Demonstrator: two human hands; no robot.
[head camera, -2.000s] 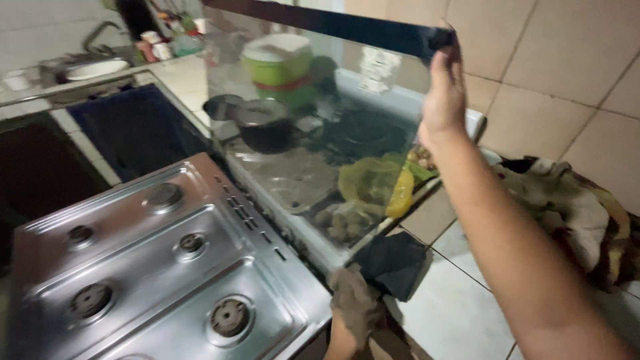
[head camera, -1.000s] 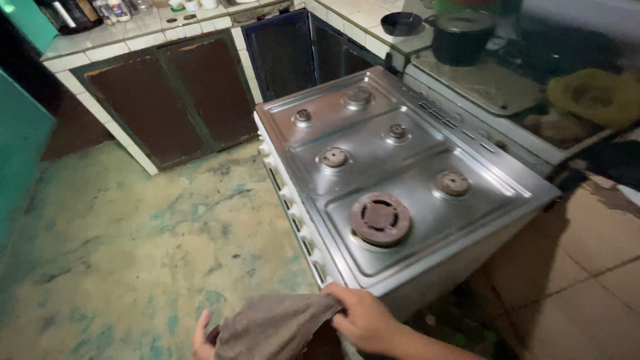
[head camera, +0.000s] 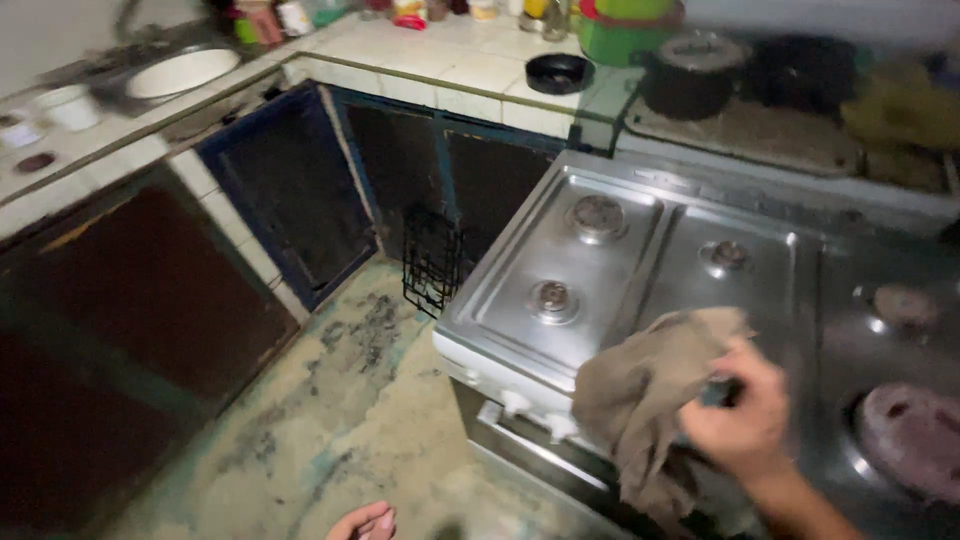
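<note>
My right hand (head camera: 742, 412) pinches a brown-grey cloth (head camera: 652, 382), which hangs over the front edge of the metal gas stove (head camera: 622, 315), partly above its white knobs. Bare burners stand on the cooktop: a small one (head camera: 553, 297) near the front left corner, a wider one (head camera: 598, 215) behind it, and a large reddish burner cap (head camera: 911, 435) at the right. At the bottom edge, low over the floor, shows part of my left hand (head camera: 365, 523) with nothing seen in it; the rest is cut off by the frame.
Black wire grates (head camera: 433, 262) lean upright by the cabinets left of the stove. A tiled counter (head camera: 457, 45) holds a black pan (head camera: 559, 73) and green containers (head camera: 626, 34). A dark pot (head camera: 694, 75) shows through the glass lid behind the stove. A sink (head camera: 184, 71) lies at the left.
The right hand has carried the cloth onto the stove's front edge, and the left hand is no longer beside the cloth. The glass lid, held up by a hand two seconds ago, is let go. The view has swung.
</note>
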